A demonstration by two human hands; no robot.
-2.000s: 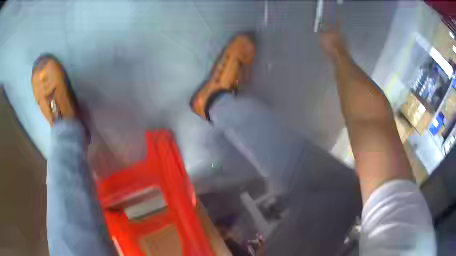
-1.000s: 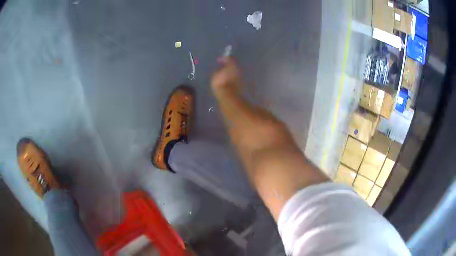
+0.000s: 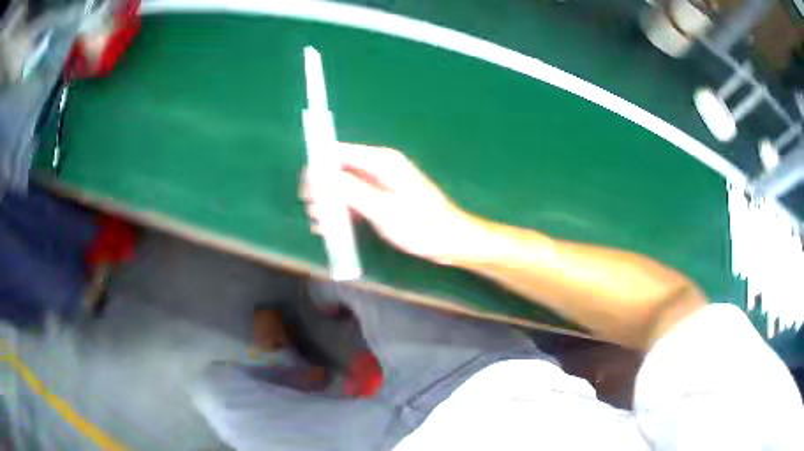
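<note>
My right hand (image 3: 379, 194) reaches in from the right over the green bench (image 3: 220, 97). It is closed around a white tube (image 3: 319, 132), narrower at its far end. The tube points away from me, and its wider near end is by the bench's front edge. The tube and fingers are slightly blurred, and the hand covers the tube's middle. A bright pile of white tubes (image 3: 763, 255) lies at the right end of the bench. My left hand is not in view.
A red object (image 3: 110, 40) and a slim dark tool (image 3: 61, 128) are at the bench's left end. A long white stripe (image 3: 458, 42) curves along the far side. Pale round things on grey frames (image 3: 716, 114) stand at the upper right. Another person's dark blue clothing (image 3: 40, 255) shows at the left.
The view has swung from the floor, shoes and red stool to the green bench. My right hand, earlier low over the floor with a small blurred item, now holds the white tube over the bench.
</note>
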